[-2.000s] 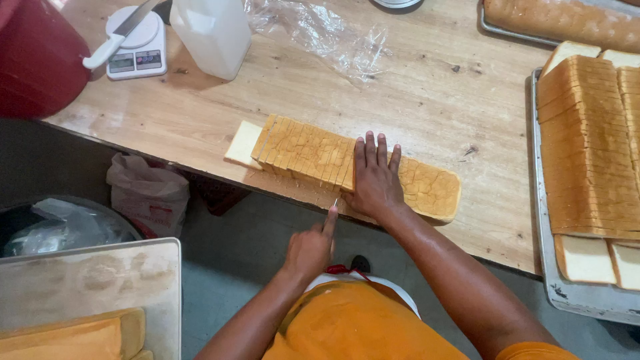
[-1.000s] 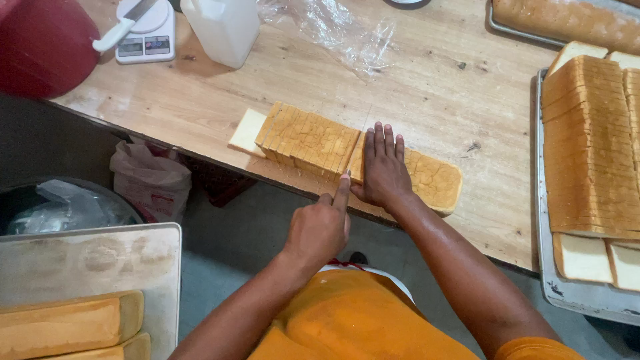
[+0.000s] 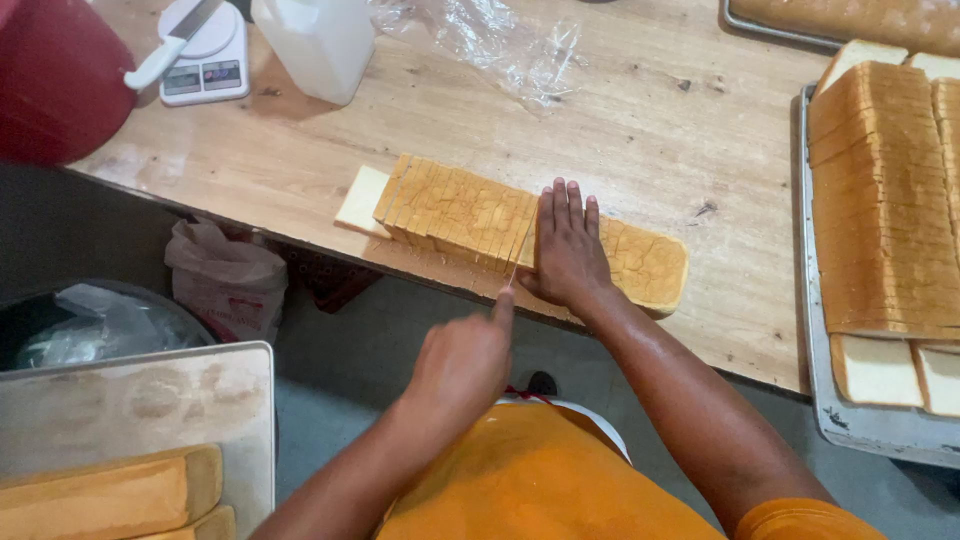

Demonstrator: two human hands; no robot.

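A long golden bread loaf [image 3: 649, 262] lies along the front edge of the wooden table, its left part in thin upright slices [image 3: 457, 210]. At its left end a pale slice [image 3: 364, 201] lies flat. My left hand [image 3: 469, 349], slightly blurred, grips a knife whose handle is hidden; the index finger points along the thin blade [image 3: 513, 276], which is at the front side of the loaf, by the last cut slice. My right hand [image 3: 571, 251] presses on the loaf just right of the blade, fingers stretched across the top and thumb at the near side.
A second knife [image 3: 169, 52] rests on a white kitchen scale [image 3: 202, 79] beside a red tub [image 3: 60, 90]. Behind the loaf are a plastic jug [image 3: 319, 49] and clear wrap [image 3: 525, 52]. Trays of bread stand right [image 3: 814, 300] and lower left [image 3: 259, 420]; a plastic bag [image 3: 225, 277] hangs low.
Since the first frame, my right hand has shifted rightward along the loaf, and the sliced part reaches farther right. My left hand has drawn back toward me a little since one second ago.
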